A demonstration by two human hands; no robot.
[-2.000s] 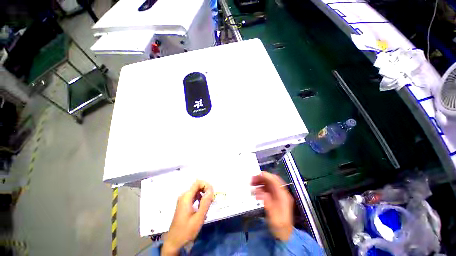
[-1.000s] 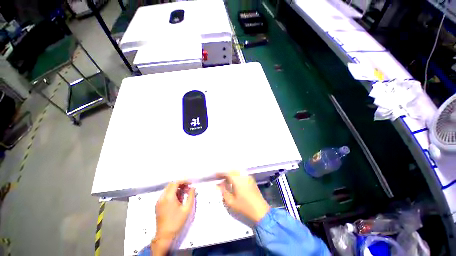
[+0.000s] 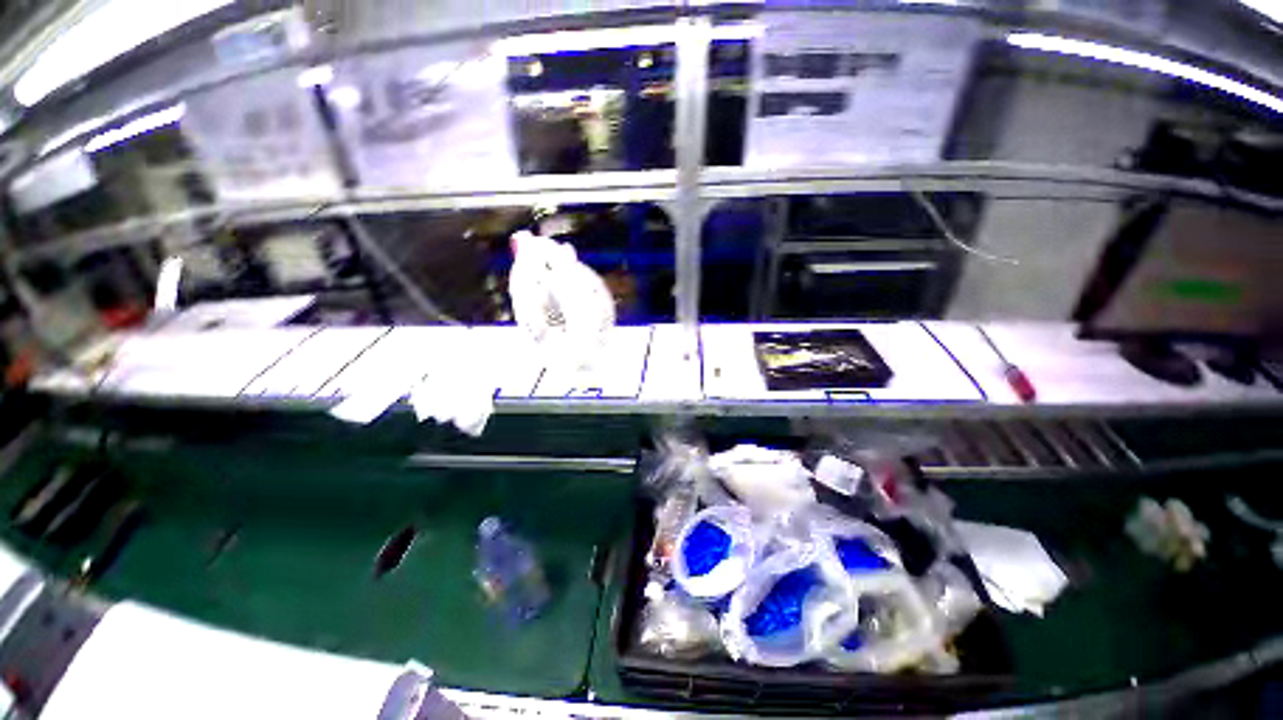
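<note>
Neither of my hands is in view. The view is blurred. The white cabinet [image 3: 211, 675] shows only in part at the bottom left, cut off by the frame's edge. A clear bluish bottle [image 3: 511, 570] is on the green conveyor line [image 3: 324, 563], to the right of the cabinet. A black parts bin [image 3: 816, 686] heaped with clear bags holding blue pieces sits in front of me on the line. White wipes [image 3: 453, 400] hang over the front edge of the white shelf [image 3: 647, 369].
On the shelf are a white fan [image 3: 560, 296], a black hardware tray [image 3: 820, 360] and a red-handled screwdriver [image 3: 1019, 381]. White paper [image 3: 1010, 566] and a cluster of small whitish rolls [image 3: 1166, 532] lie right of the bin. Papers hang on the rack behind.
The view has swung right and up from the cabinet to the line and shelf. Both my hands, earlier at the cabinet's near edge, have left the picture. The cabinet is now mostly out of frame.
</note>
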